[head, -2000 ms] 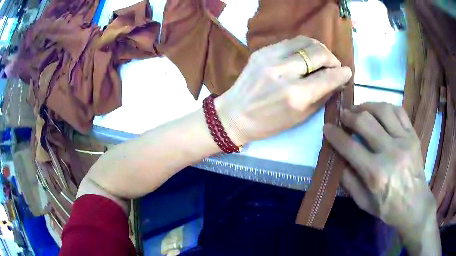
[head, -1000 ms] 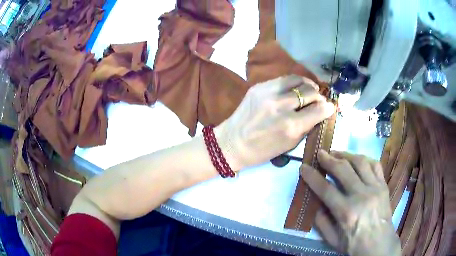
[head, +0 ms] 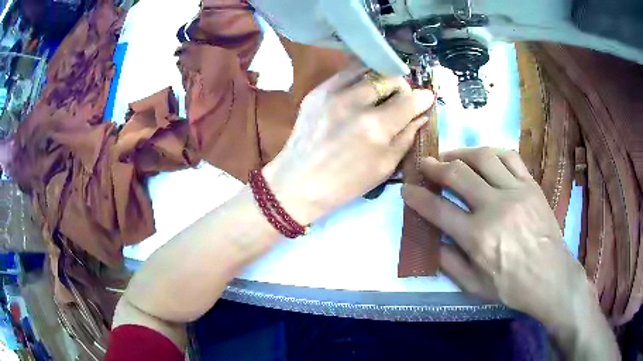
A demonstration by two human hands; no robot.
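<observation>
My left hand [head: 352, 134], with a ring and a red bead bracelet, pinches the brown zipper tape [head: 420, 240] and cloth by the presser foot [head: 421, 74]. My right hand [head: 486, 218] holds the tape lower down between thumb and fingers. The tape's short cut end lies on the white table near its front edge. A rust-brown fabric piece [head: 264, 116] runs from the left behind my left hand. The needle and the seam under my fingertips cannot be made out.
The sewing machine head [head: 522, 17] fills the top right, with a round metal knob [head: 471, 88] below it. A crumpled rust-brown panel pile [head: 92, 148] lies at left. Long brown strips [head: 599, 141] hang at right. The ruler-marked table edge [head: 366, 304] curves across the front.
The view has shifted, and the machine head, absent at first, now spans the top right. Both hands stay on the tape, whose free end now shows less of its pale line.
</observation>
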